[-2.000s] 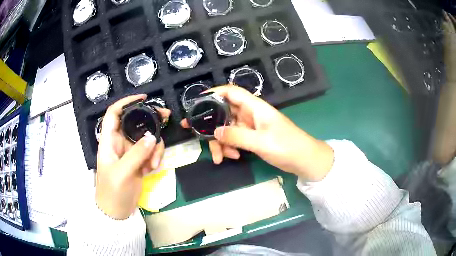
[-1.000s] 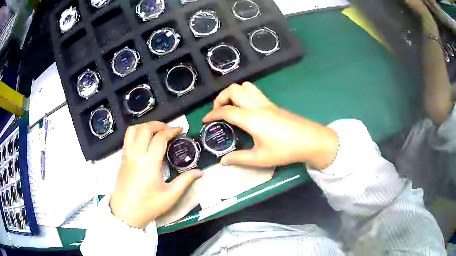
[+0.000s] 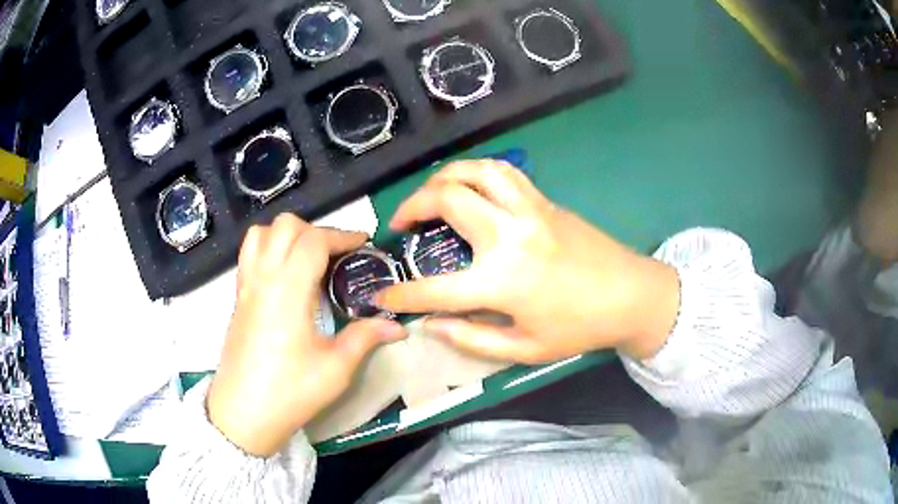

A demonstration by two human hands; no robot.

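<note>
Two round smartwatch heads lie side by side, faces up, at the bench's front. My left hand (image 3: 286, 330) holds the left watch head (image 3: 362, 283) between fingers at its top edge and thumb at its bottom edge. Its screen shows small text. My right hand (image 3: 532, 266) is around the right watch head (image 3: 433, 252), fingers at its top edge and thumb below. One right finger reaches across it, with the tip on the left watch's lower screen. That finger and the hand hide part of the right watch, which also shows small text.
The black foam tray (image 3: 222, 209) with round watches in square pockets lies behind my hands on the green mat (image 3: 689, 128). A tan strip (image 3: 423, 374) lies at the front edge. Printed sheets (image 3: 108, 325) and a blue-edged tray (image 3: 34, 340) are at left. Another person's arm (image 3: 881, 207) is at right.
A finger of my right hand has moved left onto the left watch's screen. Both watches stay between my hands. The view has shifted slightly, and a small blue piece now shows behind my right hand.
</note>
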